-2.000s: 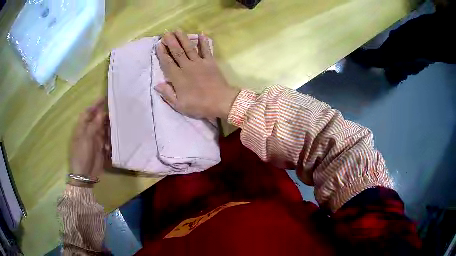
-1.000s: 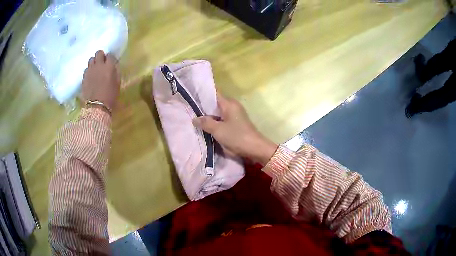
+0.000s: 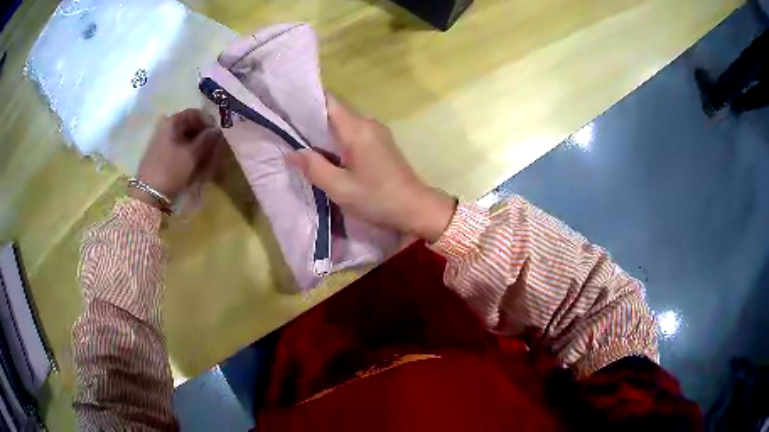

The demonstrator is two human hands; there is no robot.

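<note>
The folded pale pink-lilac pouch is tilted over the table, its dark zipper and metal pull facing up. My right hand grips its right side, thumb on top by the zipper. My left hand, with a bracelet at the wrist, is at the pouch's upper left, blurred, fingers curled and pinching what looks like the edge of a clear poly bag. The fingertips are partly hidden. The stack of glossy bluish-white poly bags lies at the upper left, with clear film reaching towards the pouch.
The yellow wood-grain table has its edge running diagonally to the upper right. A black block is cut off at the top. Flat grey-lilac pouches lie at the left edge. A person's dark-clad leg shows at the right.
My left hand has come off the bag stack towards the pouch, and the top film's mark has shifted with it. My right hand and the pouch have moved up and left in view.
</note>
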